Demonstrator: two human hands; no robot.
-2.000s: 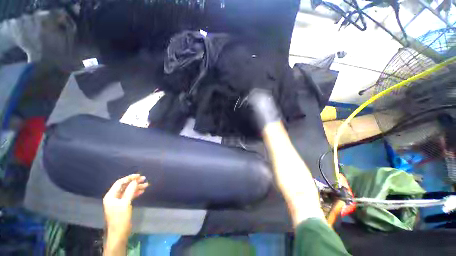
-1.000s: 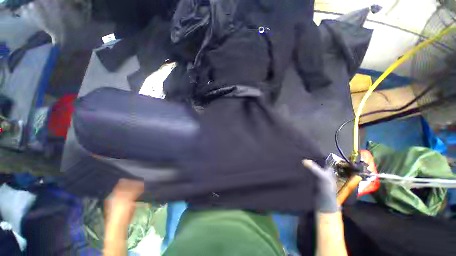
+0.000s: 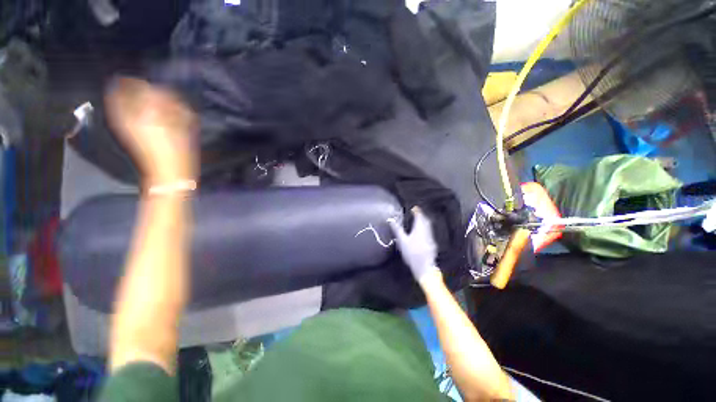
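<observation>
A black garment (image 3: 443, 216) lies around the right end of the long dark blue-grey padded form (image 3: 259, 239), and some of it hangs below that end. My gloved right hand (image 3: 418, 242) is at that end, on the garment's edge; the fingers look bent, and a grip on the cloth is not clear. Loose white threads lie on the form beside it. My bare left hand (image 3: 153, 118) is blurred, reaching over the form's left part to dark cloth behind it. Its fingers cannot be made out.
Heaped dark garments (image 3: 290, 74) lie behind the form on the grey table (image 3: 82, 169). The steam iron (image 3: 506, 243) is parked at the right with a yellow hose (image 3: 506, 133) and a whitish hose (image 3: 628, 220). A green bag (image 3: 612, 184) and a fan (image 3: 636, 63) are further right.
The black garment, spread along the form's front and right, is now bunched at its right end. My right hand moved left to that end. My left hand moved from the front edge to behind the form.
</observation>
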